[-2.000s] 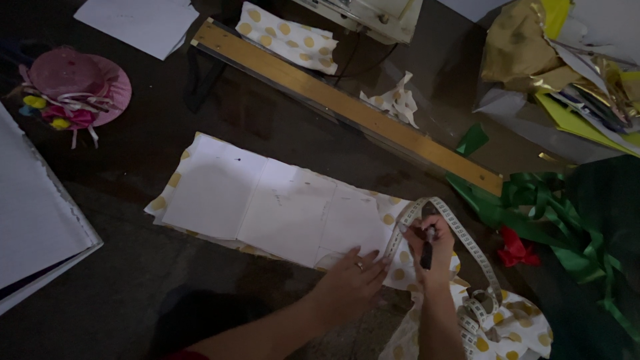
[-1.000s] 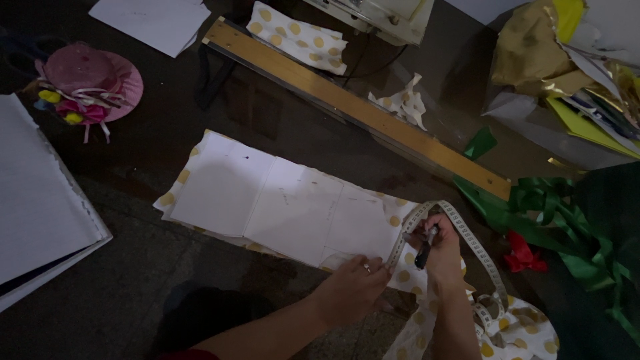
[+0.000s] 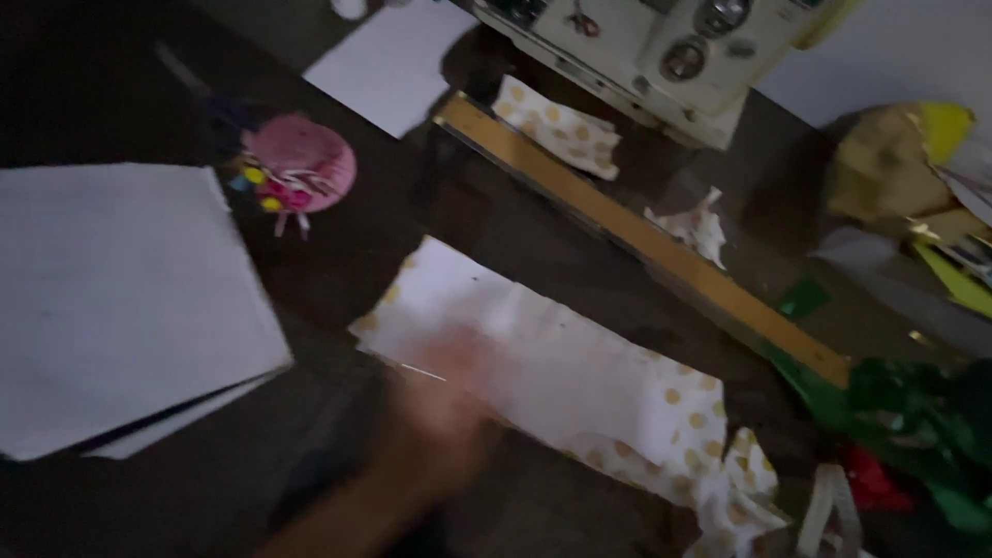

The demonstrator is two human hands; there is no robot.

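A long white paper strip [image 3: 573, 349] lies on white fabric with yellow dots [image 3: 690, 411], which shows at both ends and along the near edge. My left hand [image 3: 449, 372], badly blurred, is over the near left part of the strip; whether its fingers hold anything cannot be made out. Out of view is my right hand. Bunched dotted fabric [image 3: 736, 496] lies at the strip's right end, and beside it a pale looped band, probably the measuring tape [image 3: 829, 511], reaches the bottom edge. No pen is visible.
A wooden bar [image 3: 635, 232] runs diagonally beyond the strip, with dotted scraps [image 3: 558, 128] behind it. A sewing machine [image 3: 651, 62] stands at the back. Left are a small pink hat [image 3: 302, 163] and large white boards [image 3: 132, 310]. Green ribbon [image 3: 907, 426] and red material [image 3: 876, 480] lie right.
My left hand has moved left along the strip. My right hand, which held a pen by the measuring tape, has left the view. The tape no longer lies across the strip's right end. The view has shifted.
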